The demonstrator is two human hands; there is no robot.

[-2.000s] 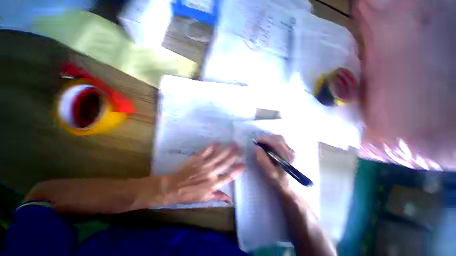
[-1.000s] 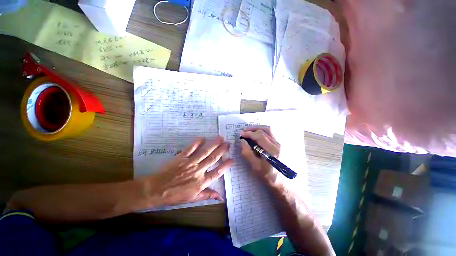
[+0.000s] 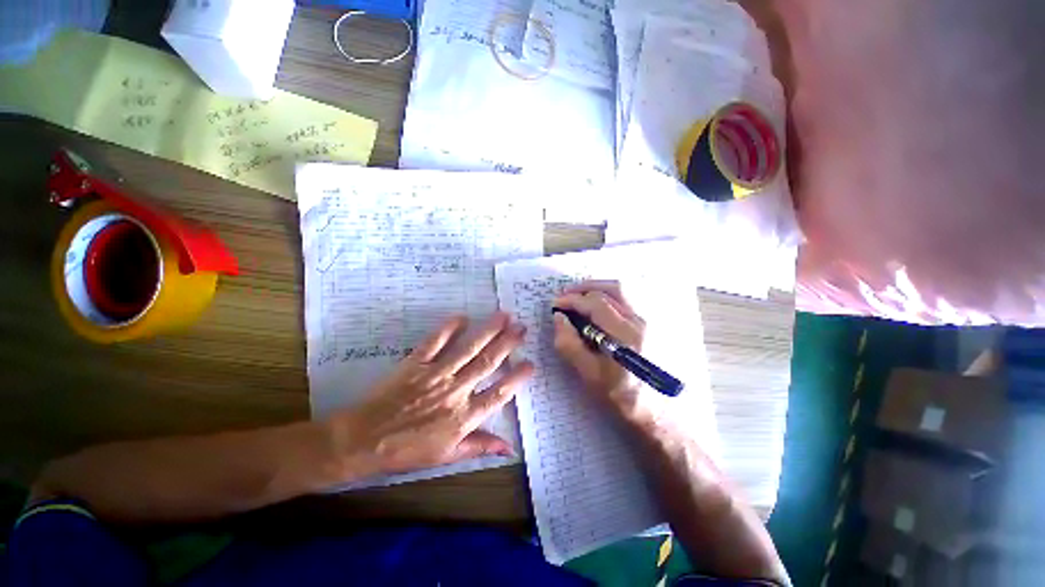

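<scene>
A white record form (image 3: 584,459) with a ruled table lies at the centre right, slightly tilted. My right hand (image 3: 602,344) holds a black pen (image 3: 634,365) with small white lettering, its tip near the form's upper left rows. A filled-in reference sheet (image 3: 395,247) lies on the left, its right edge beside the form. My left hand (image 3: 430,401) lies flat on its lower part, fingers spread and holding nothing, fingertips near the form's left edge.
Yellow packing tape on a red dispenser (image 3: 195,284) is at the left. A yellow note sheet (image 3: 206,115), white box (image 3: 235,40) and pale loop (image 3: 372,57) lie beyond. Marking tape (image 3: 694,161) sits on loose papers (image 3: 659,98). A pink bag (image 3: 917,149) is far right, cartons (image 3: 934,413) below.
Since the earliest frame the view has shifted and sharpened, so the desk items appear further left. Since one second ago both hands have hardly moved; the pen stays in my right hand.
</scene>
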